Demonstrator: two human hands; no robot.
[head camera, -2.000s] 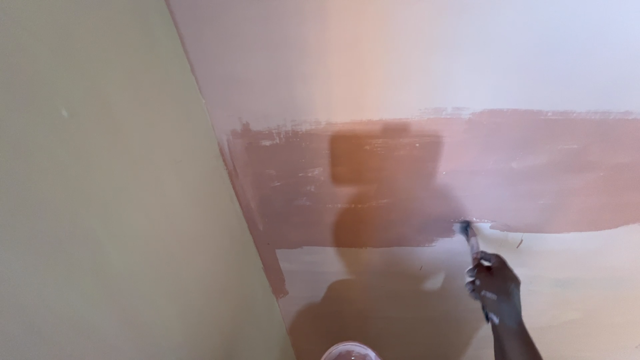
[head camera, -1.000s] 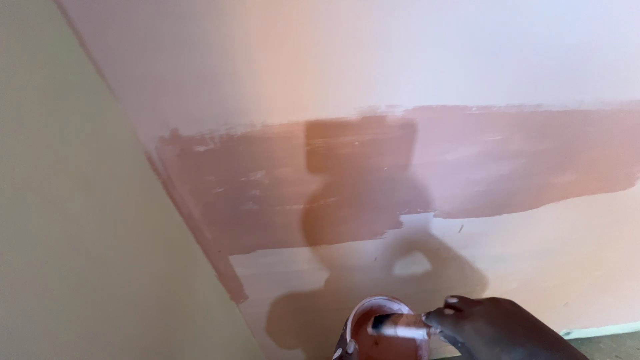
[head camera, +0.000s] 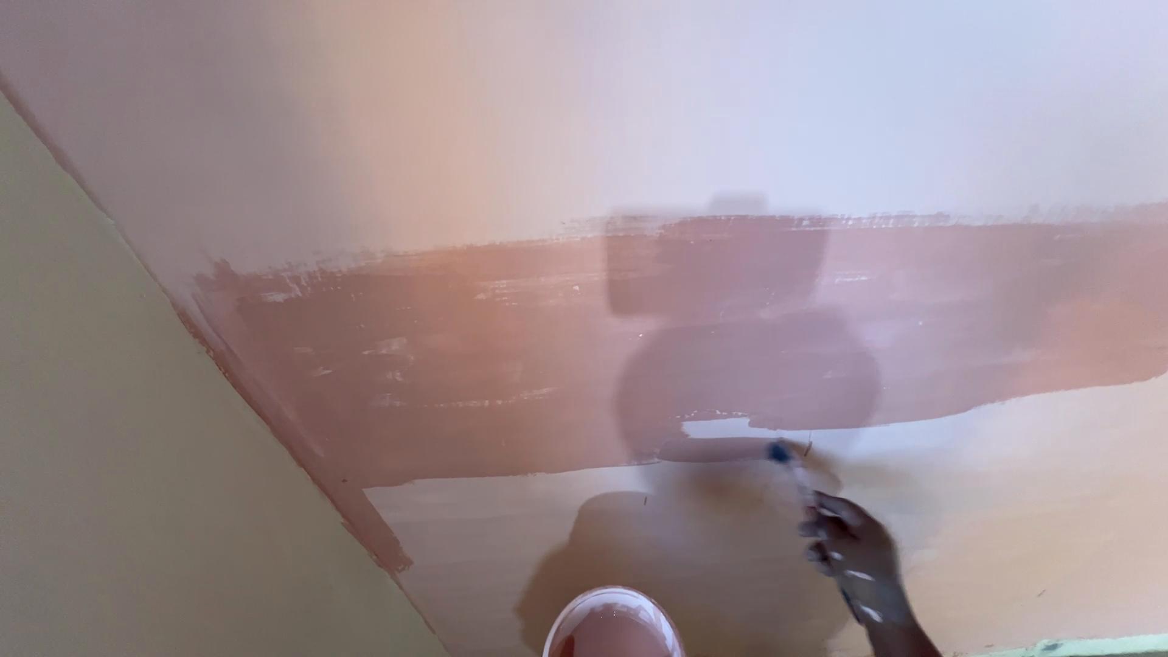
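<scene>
My right hand (head camera: 853, 557), flecked with pale paint, is shut on the handle of a paintbrush (head camera: 798, 474). The brush's dark bristles touch the wall at the right end of a fresh pinkish-brown stroke, just under the wide painted band (head camera: 511, 365). A small strip of pale wall shows between that stroke and the band. At the bottom edge, a round container of pinkish-brown paint (head camera: 613, 630) is partly in view, lower left of the hand. My left hand is not in view.
A greenish side wall (head camera: 109, 392) meets the pale wall (head camera: 712, 109) at a slanting corner on the left, with pinkish-brown paint along its lower part. A shadow falls across the band. A pale green edge (head camera: 1086, 646) runs along the bottom right.
The brush was in the paint container one second ago and is now up on the wall. A new stroke shows below the band. The left fingers at the container have left the view.
</scene>
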